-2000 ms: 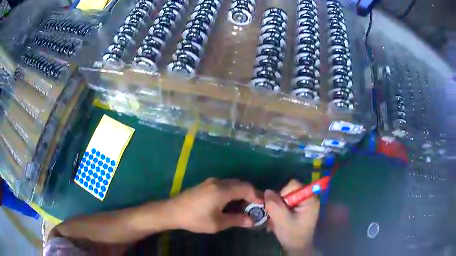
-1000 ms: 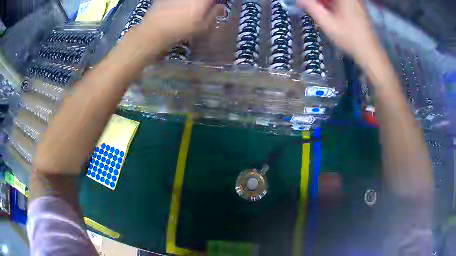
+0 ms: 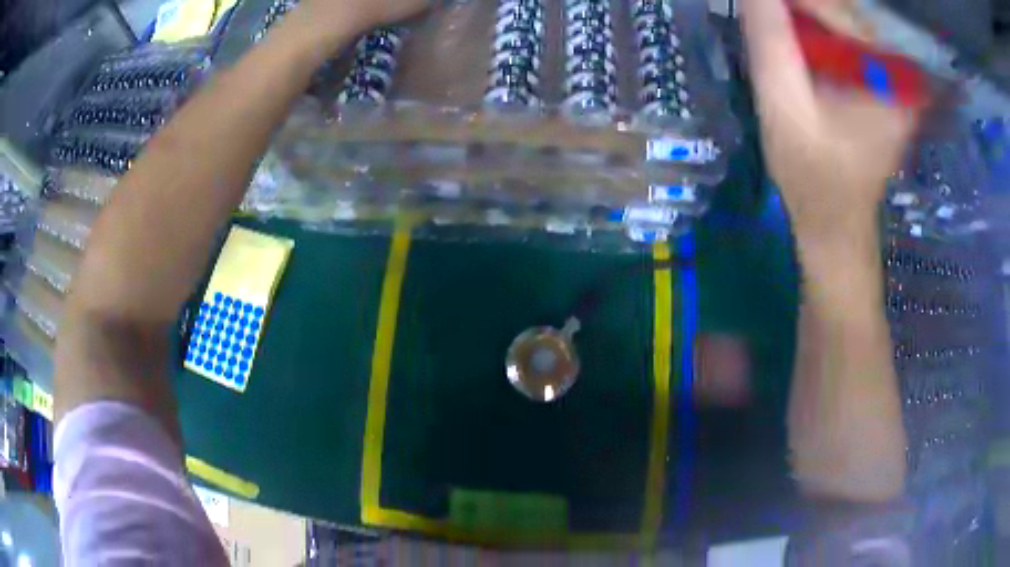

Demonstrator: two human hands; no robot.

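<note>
The round holder (image 3: 543, 362), silver with a brass-coloured ring and small side tab, lies on the green mat between yellow tapes. My left hand (image 3: 382, 7) is over the clear tray (image 3: 443, 138) at the top edge, mostly cut off; its fingers and any hold are hidden. My right hand (image 3: 828, 127) is blurred at the upper right, its fingers around a bright red object (image 3: 858, 64) with a blue mark, apparently the red hand tool. Rows of round silver-and-black parts (image 3: 589, 55) stand in the clear tray.
A dot label sheet (image 3: 238, 308) lies left on the mat. A brown square (image 3: 723, 369) is right of the blue tape (image 3: 688, 332). A green label (image 3: 507, 512) is at the near edge. Side trays stand left (image 3: 83, 183) and right (image 3: 936, 321).
Both hands have left the mat's middle, where they held a round part and the red tool; the holder now lies there. Since one second ago, the red object has appeared in my right hand.
</note>
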